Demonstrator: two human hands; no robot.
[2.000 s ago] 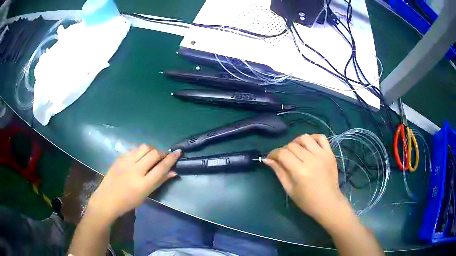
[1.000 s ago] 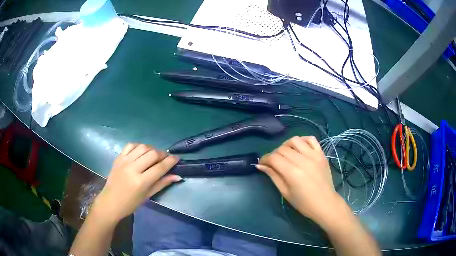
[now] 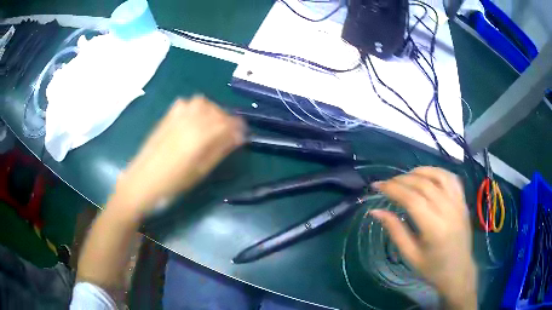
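Several black pens lie on the dark green bench. The nearest black pen (image 3: 296, 232) lies tilted, its tip toward the lower left. Another black pen (image 3: 290, 185) lies just behind it. My left hand (image 3: 197, 142) is blurred, above the front end of a third pen (image 3: 302, 145); its fingertips are hidden, so I cannot tell if it grips. My right hand (image 3: 423, 212) is at the rear ends of the two nearest pens, thumb and fingers apart. A clear filament coil (image 3: 384, 260) lies under and beside my right hand.
A white cloth or bag (image 3: 100, 91) and a light blue cup (image 3: 132, 19) are at left. A white panel (image 3: 290, 45) holds a black box (image 3: 376, 24) with cables. Scissors (image 3: 497, 207), a blue bin (image 3: 525, 248) and a grey post (image 3: 508, 112) are at right.
My left hand has left the nearest pen and moved up toward the pens behind. My right hand has moved right and its fingers have spread. The nearest pen now lies tilted. The view has shifted.
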